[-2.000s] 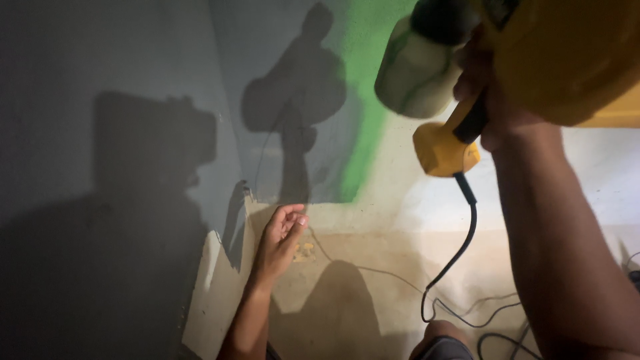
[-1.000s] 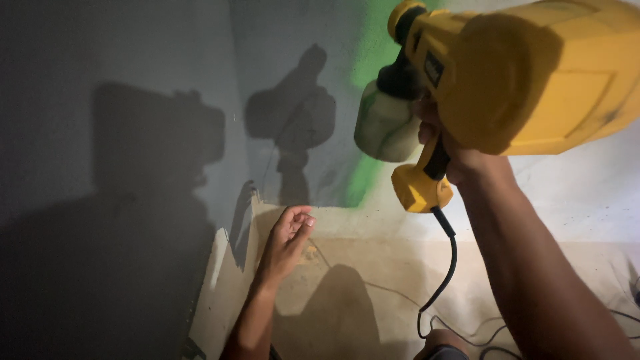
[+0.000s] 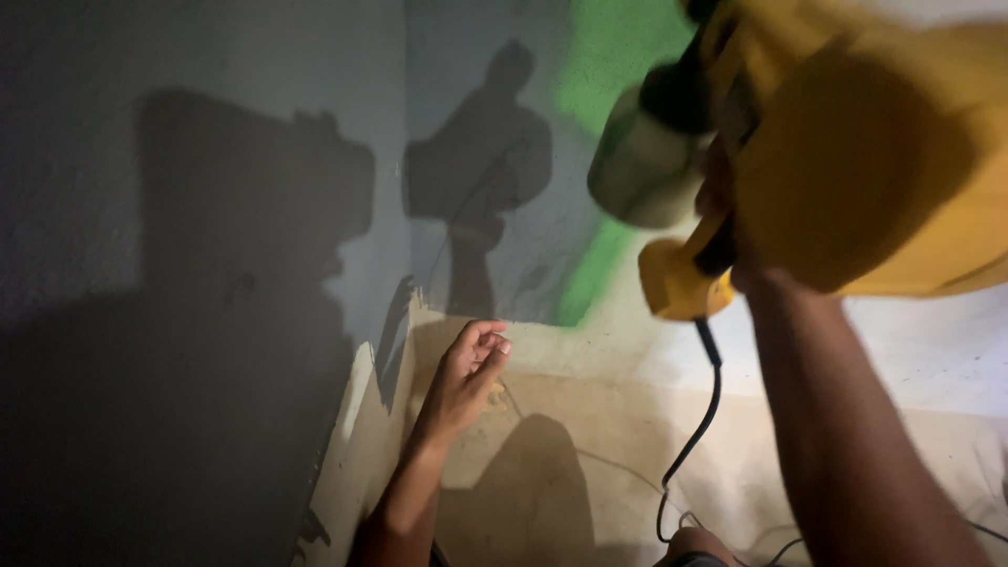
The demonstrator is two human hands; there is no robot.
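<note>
A yellow electric paint sprayer [image 3: 858,157] fills the upper right, with my right hand [image 3: 728,213] wrapped round its handle. Its translucent paint cup [image 3: 650,161] hangs at the front, and a black power cord [image 3: 713,394] runs down from the handle's base. The nozzle is cut off by the top edge. Behind the cup, green paint [image 3: 622,47] forms an upright band on the wall between a grey painted area [image 3: 528,268] and bare white. My left hand [image 3: 472,366] holds nothing; its fingers are loosely curled near the lower edge of the grey paint.
A dark grey wall [image 3: 71,197] meets the facing wall at a corner on the left, its paint ending in a ragged edge low down. Shadows of a head and the sprayer fall on both walls. Loose cord lies on the beige floor [image 3: 630,441] near a knee [image 3: 697,543].
The sprayer in my right hand dropped lower in view a second ago and is now higher again. My left hand has stayed nearly in place.
</note>
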